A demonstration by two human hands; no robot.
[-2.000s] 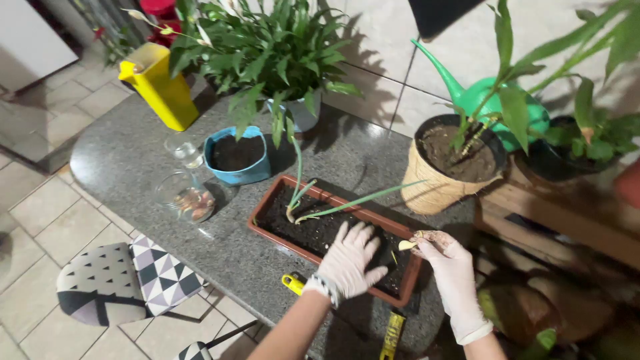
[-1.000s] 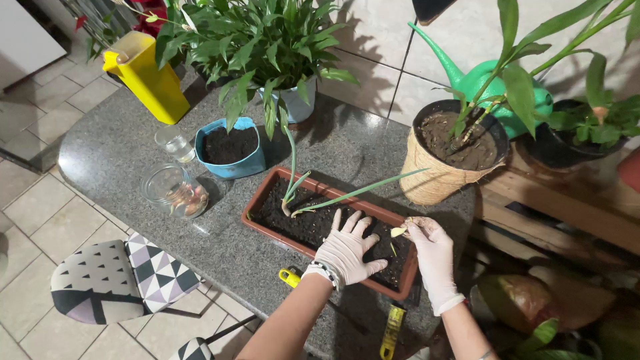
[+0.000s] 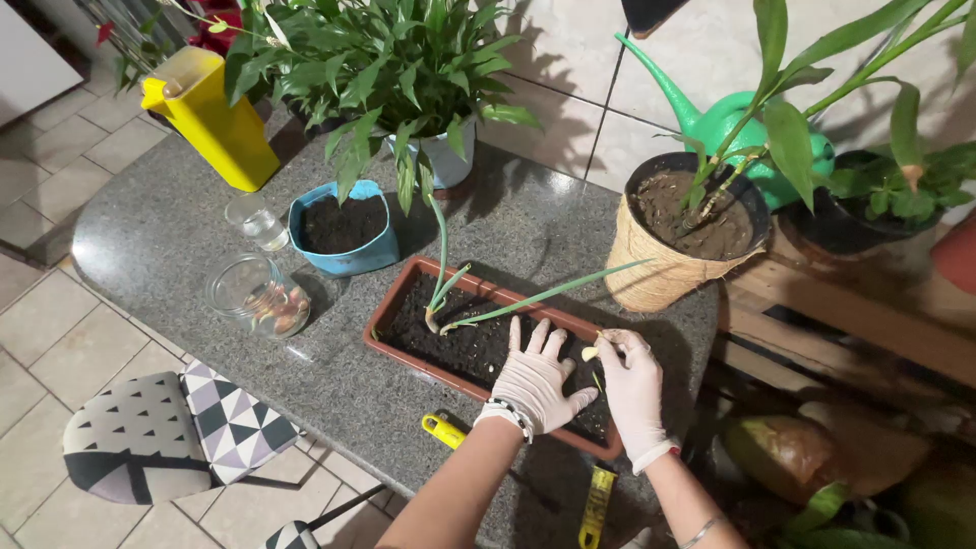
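My left hand [image 3: 537, 377], in a white glove, lies palm down with fingers spread on the dark soil of a brown rectangular planter [image 3: 427, 367]. Just right of it, my right hand [image 3: 631, 381], gloved too, pinches a small pale garlic clove [image 3: 589, 353] between thumb and fingers over the planter's right end. A green-leaved onion plant [image 3: 436, 305] stands in the soil left of my hands, one long leaf reaching over the far rim. A short green sprout [image 3: 597, 381] shows between my hands.
Behind the planter stand a blue pot of soil [image 3: 347, 263], a leafy potted plant [image 3: 435, 156] and a wrapped pot [image 3: 648, 267]. A glass jar of bulbs [image 3: 259, 297], a water glass [image 3: 258, 221], a yellow container [image 3: 221, 130], a green watering can [image 3: 732, 130] and yellow-handled tools [image 3: 597, 503] surround it.
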